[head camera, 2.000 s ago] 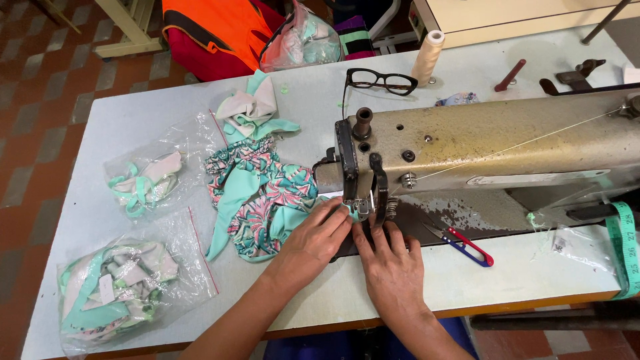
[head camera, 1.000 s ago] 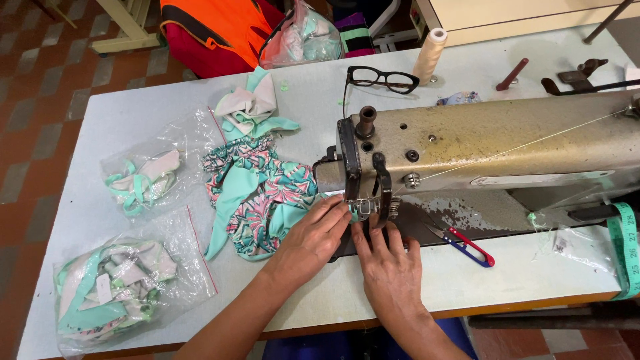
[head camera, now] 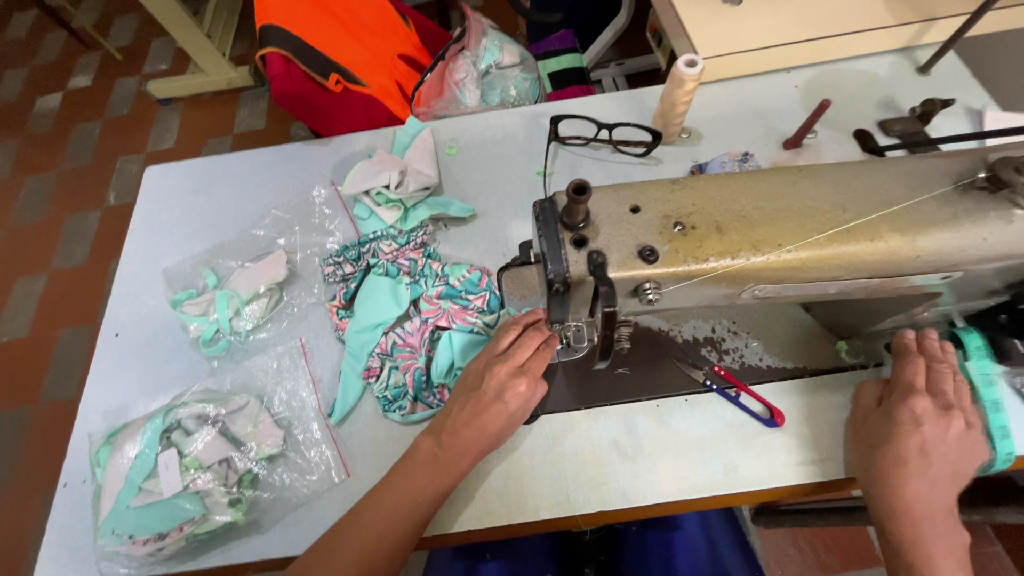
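Note:
An industrial sewing machine point(head camera: 768, 232) stands across the table, a cream thread running along its arm. My left hand point(head camera: 504, 376) is beside the presser foot point(head camera: 574, 340), fingertips together at its left edge; whether cloth is under them is hidden. Touching that hand on its left lies a patterned garment with plain turquoise parts point(head camera: 416, 336). My right hand point(head camera: 920, 416) reaches to the machine's right part, next to a turquoise tape measure point(head camera: 988, 400); its fingertips are partly hidden and what they touch cannot be told. Between the hands lie thread snips point(head camera: 732, 392) with red and blue handles.
Two clear plastic bags of fabric pieces point(head camera: 232, 304), point(head camera: 192, 472) lie at the left. Behind the garment is a heap of grey and turquoise cloth point(head camera: 400, 180). Black-framed glasses point(head camera: 604, 134) and a thread cone point(head camera: 678, 96) stand behind the machine. An orange cloth point(head camera: 344, 48) hangs beyond the table.
My right hand has left the presser foot area and moved right to beside the tape measure. The left hand remains near the presser foot. The clear plastic at the right is no longer plainly visible.

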